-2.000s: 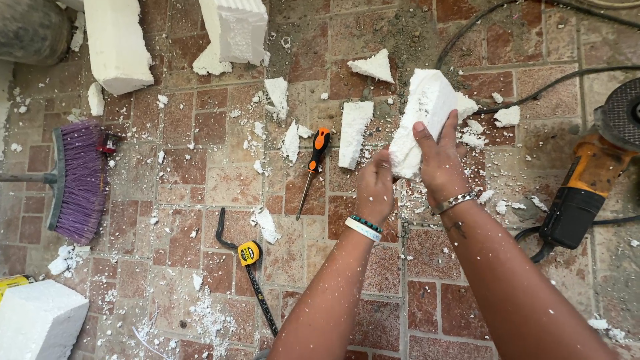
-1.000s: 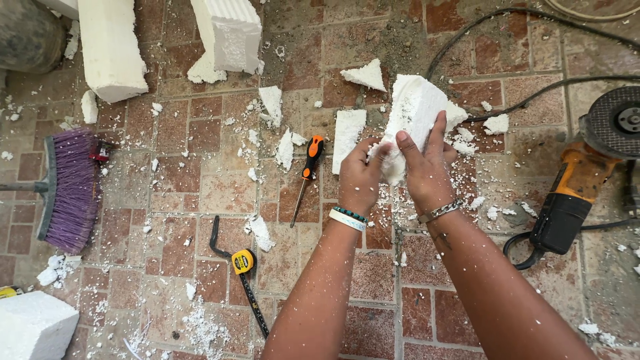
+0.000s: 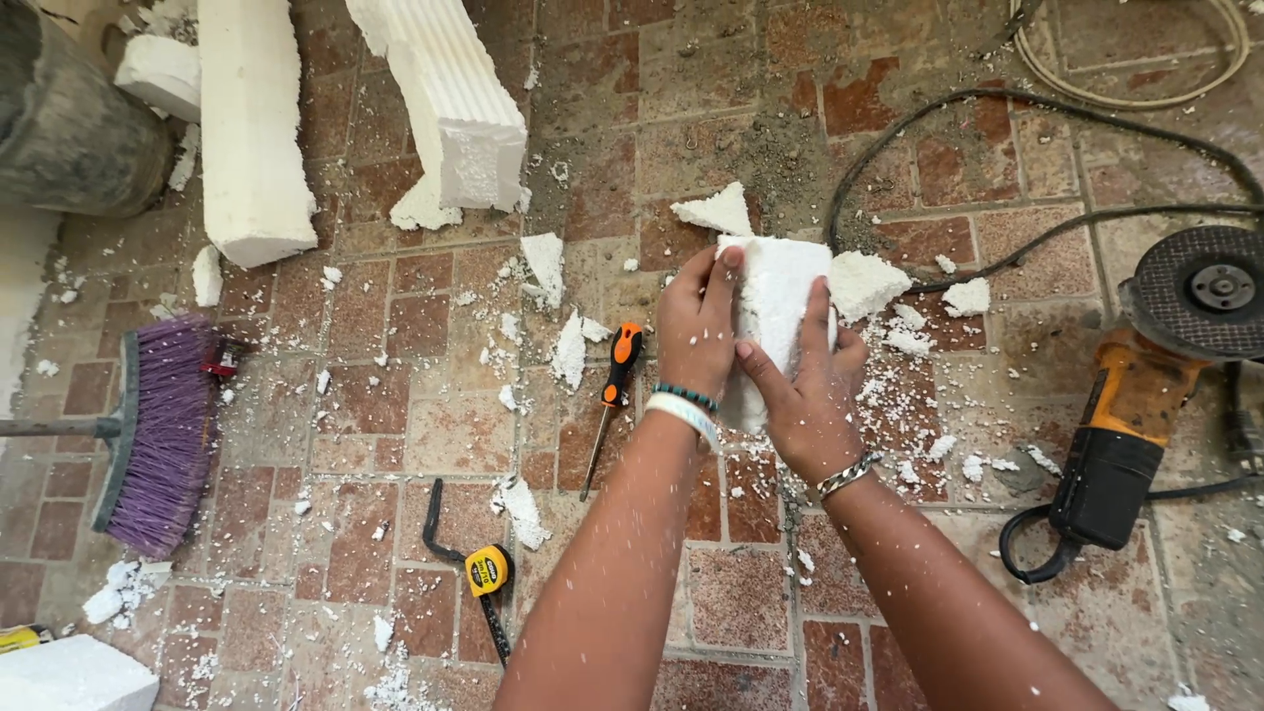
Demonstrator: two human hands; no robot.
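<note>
Both my hands grip one white polystyrene foam block (image 3: 785, 296) above the tiled floor. My left hand (image 3: 699, 321) holds its left side, with the fingers at the upper edge. My right hand (image 3: 815, 385) holds the right side, its thumb across the lower face. Loose foam chunks lie beyond it, one above (image 3: 719, 209) and one to the right (image 3: 867, 284). Left of my left hand is a screwdriver with an orange and black handle (image 3: 622, 360). A yellow tape measure (image 3: 488, 571) lies lower left, beside a bent black tool (image 3: 434, 523).
An angle grinder (image 3: 1126, 425) with black cable lies at the right. Two long foam pieces (image 3: 255, 128) (image 3: 459, 109) lie at the upper left near a dark bucket (image 3: 79, 128). A purple broom head (image 3: 163, 434) is at the left, a foam block (image 3: 74, 676) at the lower left. Crumbs cover the tiles.
The foam block in my hands has turned from tilted to nearly upright in the view. My left hand has moved up along its left side.
</note>
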